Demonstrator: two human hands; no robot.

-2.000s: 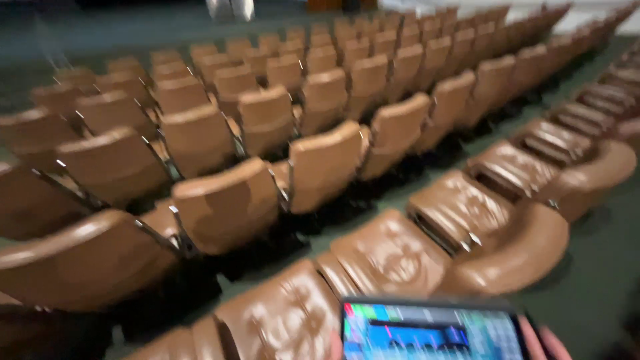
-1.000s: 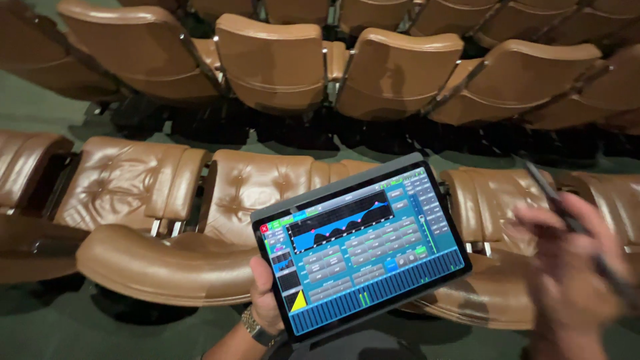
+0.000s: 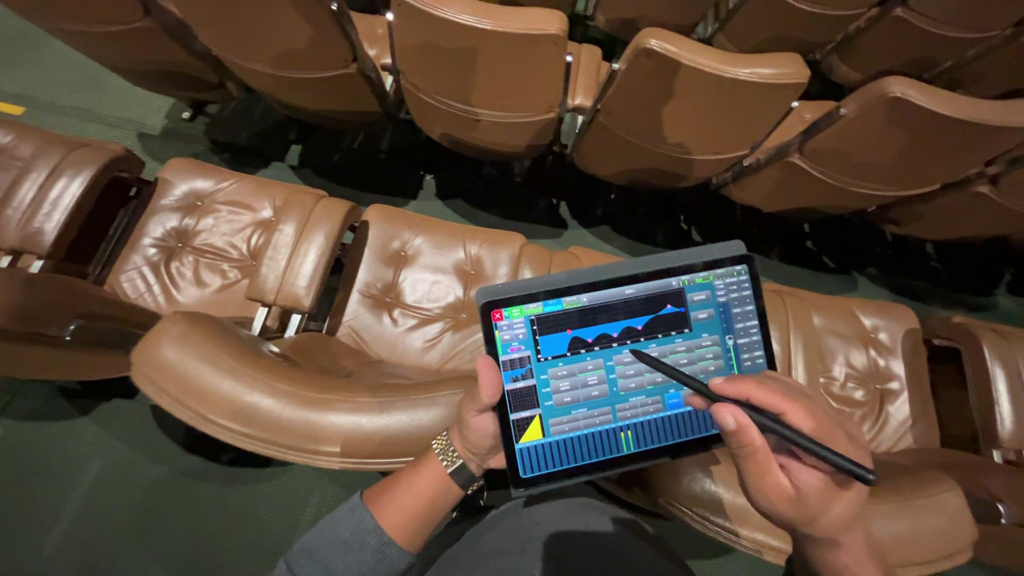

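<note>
My left hand (image 3: 482, 416) grips the left edge of a tablet computer (image 3: 576, 408), thumb on the front and the other fingers behind it. The lit screen shows an equalizer curve, button grids and level meters. A black stylus (image 3: 792, 438) rests between the thumb and fingers of my right hand (image 3: 788, 456), over the tablet's lower right part. Its tip points up and left, at the screen just below the curve; whether it touches cannot be told. A dark case or cover shows behind the tablet's top edge. A gold-toned watch band circles my left wrist.
Brown tufted leather seats (image 3: 432, 280) run across the middle, on both sides of the tablet. Beyond them stands another row, seen from behind, with brown seat backs (image 3: 480, 72). Green carpet (image 3: 240, 512) lies at the lower left, and a yellow floor mark (image 3: 11, 108) at the far left.
My right hand, blurred and off to the right of the tablet a second ago, has come left over the screen with the stylus. The view has swung down from the seat rows since two seconds ago.
</note>
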